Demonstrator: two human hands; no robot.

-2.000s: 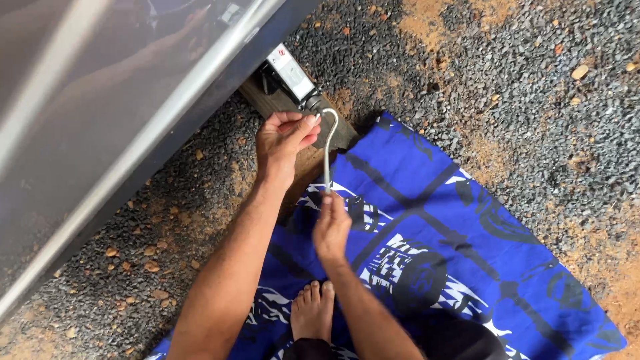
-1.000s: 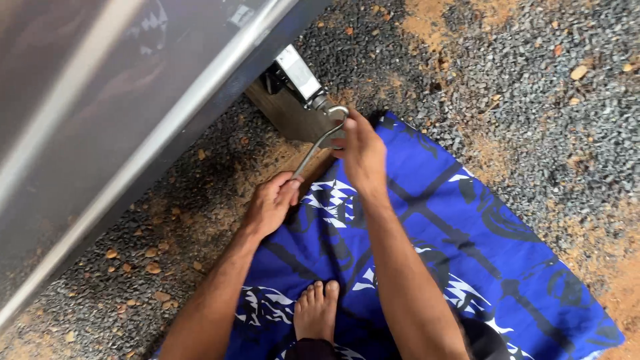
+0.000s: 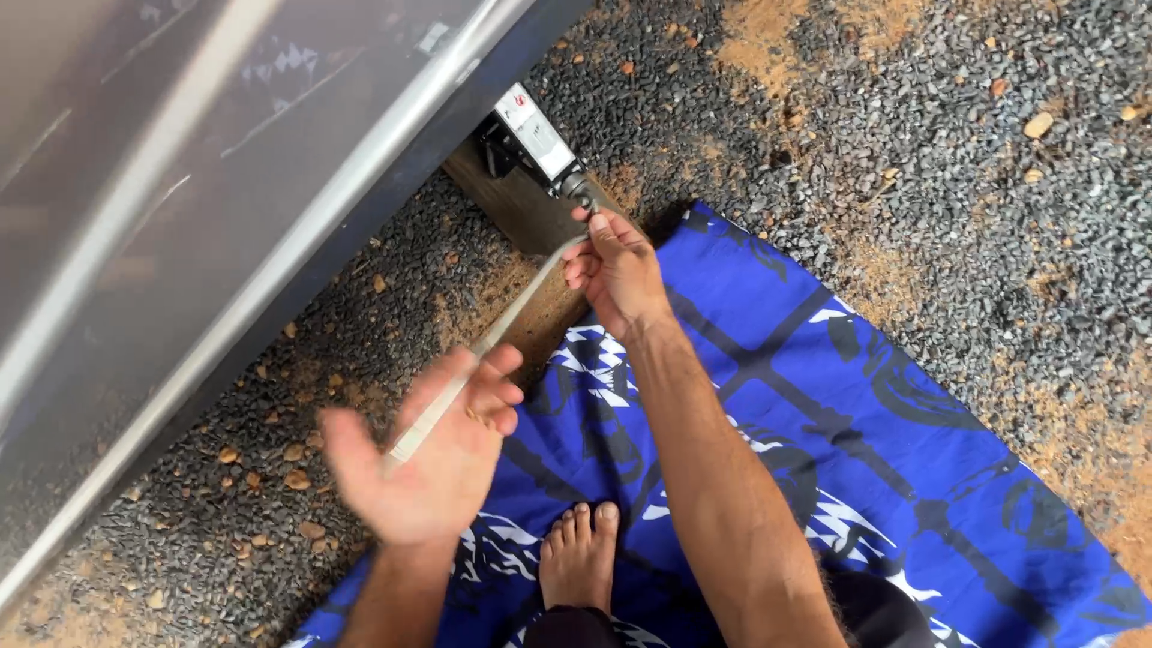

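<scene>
A scissor jack [image 3: 540, 139] with a pale labelled end lies on a wooden board [image 3: 504, 211], partly hidden beneath a vehicle's lower body panel [image 3: 297, 180]. A bent metal crank handle [image 3: 517, 306] runs from the jack's screw end down to the left. My right hand [image 3: 616, 265] grips the crank's hooked end with thumb and fingers, right beside the jack. My left hand [image 3: 441, 441] is palm up with its fingers apart, and the crank's free end lies across it, not gripped.
A blue cloth [image 3: 792, 405] with black and white print is spread on the ground, with a bare foot [image 3: 580, 558] on it. Grey gravel [image 3: 1017, 225] and sandy soil surround it. The vehicle's edge runs diagonally across the upper left.
One second ago my left hand was closed around the crank's lower part; now it has opened. The crank's free end has swung around between frames. My right hand remains near the jack end.
</scene>
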